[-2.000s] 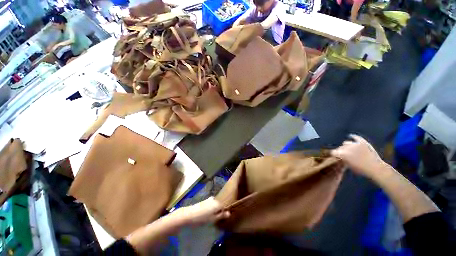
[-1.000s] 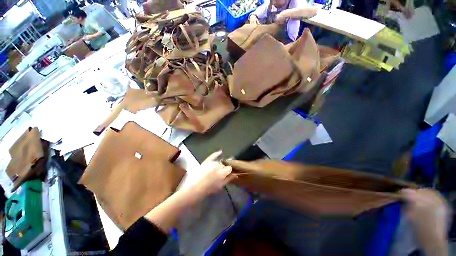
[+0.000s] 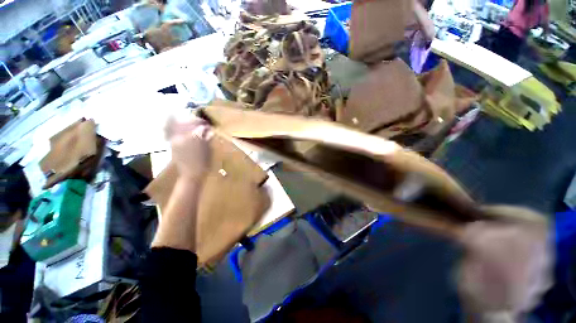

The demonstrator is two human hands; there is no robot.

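Note:
A brown bag body (image 3: pixel 354 161) is stretched between my two hands above the table edge, its dark mouth open toward me. My left hand (image 3: pixel 189 135) grips its left end. My right hand (image 3: pixel 505 262), large and blurred, grips its right end. A small pale blurred patch shows inside the mouth. A flat brown bag (image 3: pixel 230 199) with a small pale metal spot lies on the white board at the table edge, partly behind my left forearm.
A heap of brown bags and straps (image 3: pixel 271 60) lies beyond, with more bag bodies (image 3: pixel 385 94) to its right. A green box (image 3: pixel 55 221) stands left. A grey sheet (image 3: pixel 278 265) lies over a blue crate below the table edge. Other people are at the back.
The bag body has been raised toward the heap, and its mouth now shows. My left hand has moved left and up. A brown piece now stands upright near the person at the back. The view has shifted.

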